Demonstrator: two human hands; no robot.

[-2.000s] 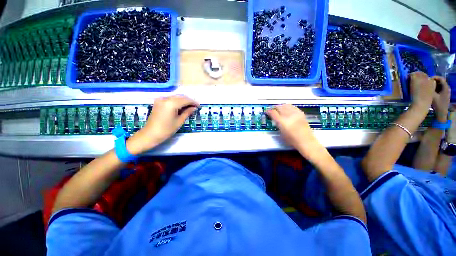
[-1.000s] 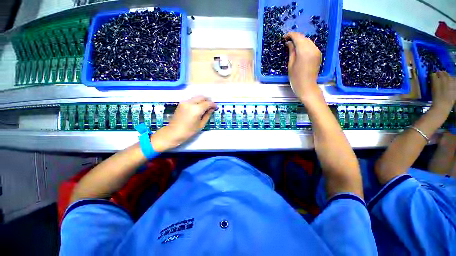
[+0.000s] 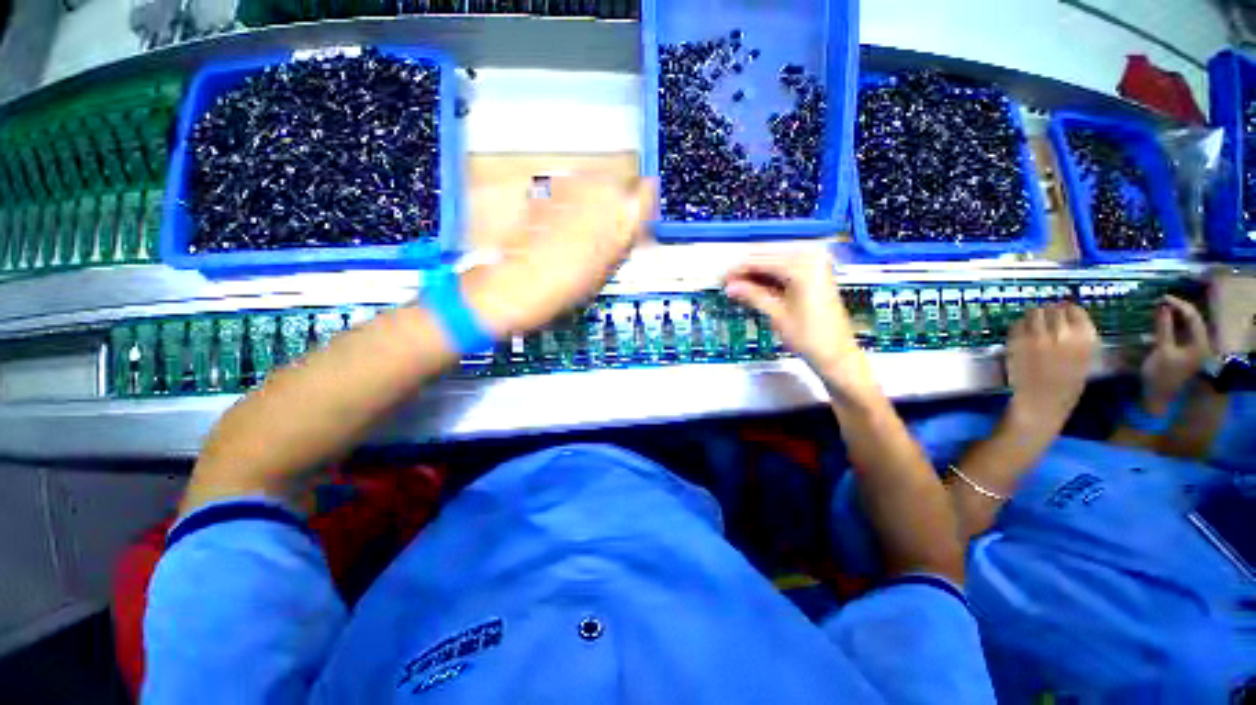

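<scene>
Green PCB panels (image 3: 647,331) lie in a long strip along the conveyor in front of me. My left hand (image 3: 565,255), with a blue wrist strap (image 3: 452,310), is blurred above the tan patch (image 3: 496,186) and the rail; its fingertips are near the left edge of the upright blue bin (image 3: 751,227). I cannot tell whether it holds anything. My right hand (image 3: 792,300) is over the panel strip with thumb and forefinger close together; a held part is too small to make out. Small dark capacitors (image 3: 689,152) lie in the upright bin.
A wide blue bin (image 3: 176,207) full of dark capacitors stands at the left, beside waiting green panels (image 3: 83,179). More blue bins (image 3: 950,251) stand at the right. Another person's hands (image 3: 1054,351) are over the line at the right. The metal rail (image 3: 620,400) runs along the near side.
Since one second ago, my right hand has moved from the upright bin down to the panels. My left hand has risen off the panels toward that bin. The neighbour's hand has come down to the line.
</scene>
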